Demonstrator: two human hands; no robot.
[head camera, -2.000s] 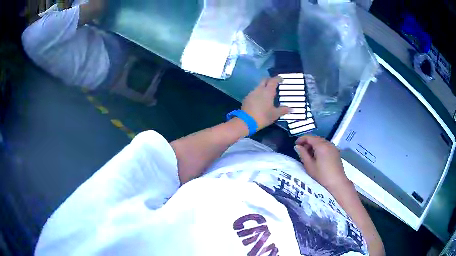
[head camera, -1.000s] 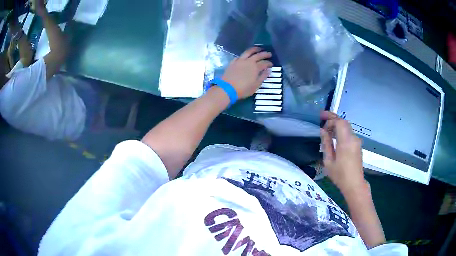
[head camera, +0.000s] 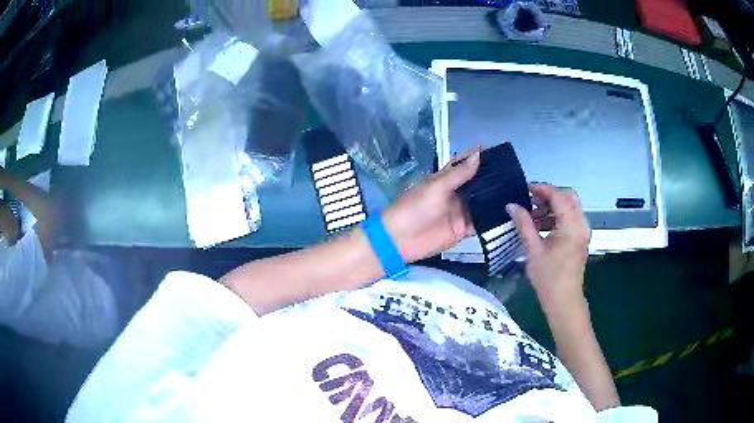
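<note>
My left hand, with a blue wristband, holds a black strip sheet with white tabs at its lower end, over the near left part of the grey panel. My right hand has its thumb and fingers at the right edge of that sheet. Whether it pinches a strip is hidden. The grey panel lies on white foam, with dark marks near its right corners. Another black strip sheet with white tabs lies on the green bench to the left.
Crinkled clear plastic bags lie left of the panel. A long white sheet and more white sheets lie further left. Another person's sleeve is at the far left. A corded black tool lies right of the panel.
My left hand has lifted a black strip sheet off the bench and moved it right to the panel. My right hand has come to the sheet. The view has turned right.
</note>
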